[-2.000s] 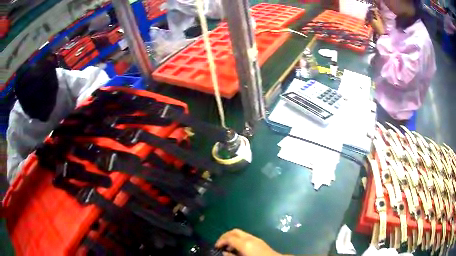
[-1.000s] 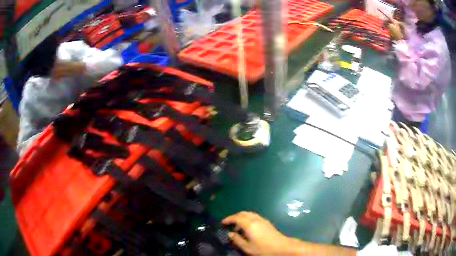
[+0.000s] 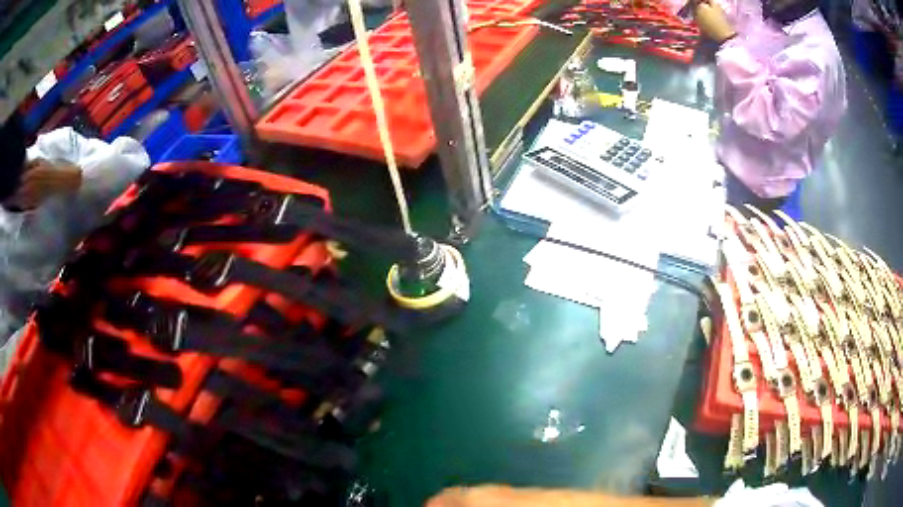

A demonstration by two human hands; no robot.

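Black strapped watches (image 3: 218,269) lie in rows over stacked red trays (image 3: 59,421) at the left, their straps hanging towards the bench. Of my right hand (image 3: 480,497), only the upper edge of the hand and forearm shows at the bottom edge; the fingers are cut off, so I cannot tell whether it holds anything. A white cuff shows at the forearm's right end. My left hand is not in view.
Cream-strapped watches (image 3: 792,327) fill a red tray at the right. A calculator (image 3: 594,163) lies on papers (image 3: 658,233). A bottle (image 3: 424,265) stands in a tape-like ring near a metal upright (image 3: 451,109). People in white and pink smocks are beyond.
The view has shifted. My right hand, earlier at the black watches with its fingers showing, is now lower and mostly out of the picture. The person at the left is nearer the picture's edge.
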